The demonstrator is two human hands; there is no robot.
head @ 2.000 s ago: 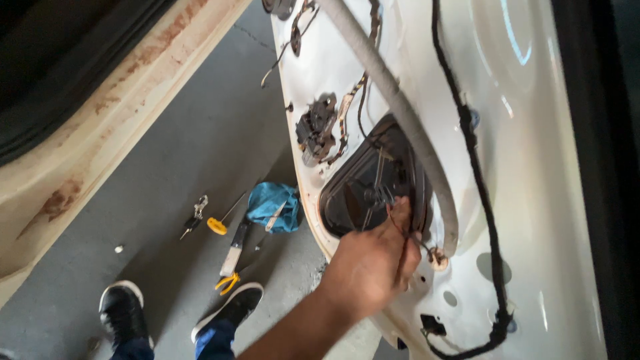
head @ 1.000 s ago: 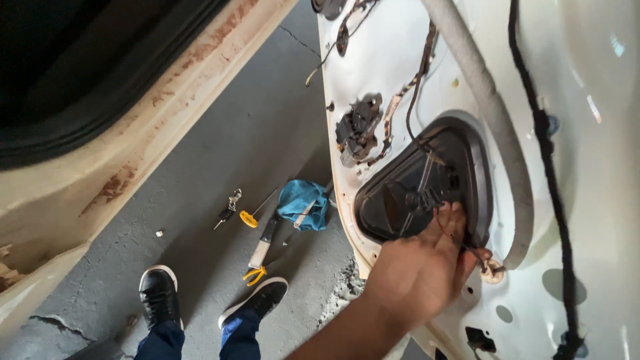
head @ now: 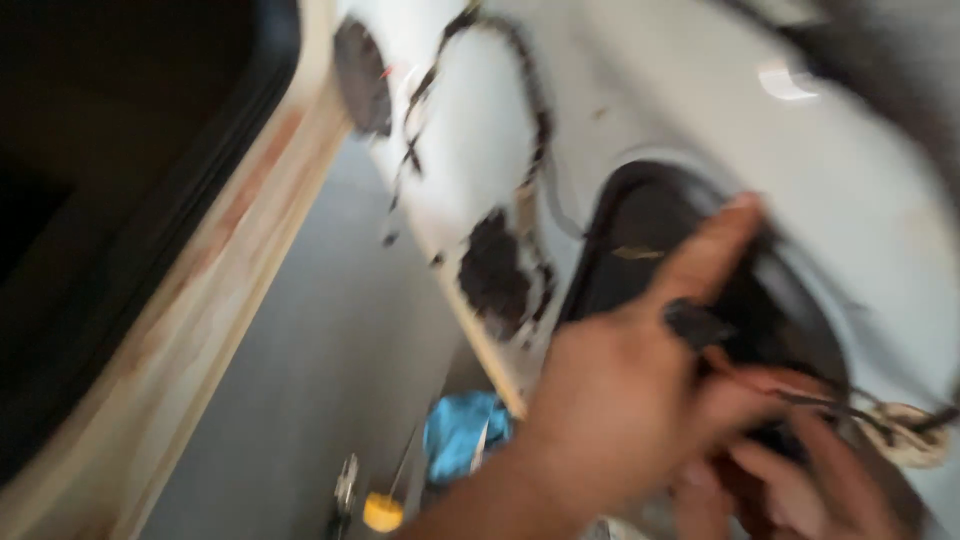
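Note:
My left hand [head: 622, 375] is over the dark rounded-triangular part [head: 637, 202] of a white car door [head: 600, 105]. Its index finger points up along that part. A small black connector [head: 694, 321] sits between this finger and the thumb, apparently held. Thin wires [head: 817, 401] run from there to a pale grommet [head: 904, 435] at the right. Low in the view, my right hand [head: 795, 480] is just below the left thumb, its fingers bent and blurred; what it holds is hidden.
A dark latch mechanism [head: 495, 274] and a wiring harness [head: 536, 97] are on the door. The rust-marked car body sill [head: 247, 202] is at left. On the grey floor lie a blue cloth [head: 457, 435], a yellow-handled tool [head: 382, 512] and keys [head: 345, 484].
My right hand has come into view beside the left. The left hand's index finger is now stretched out upward. The view has shifted closer to the door.

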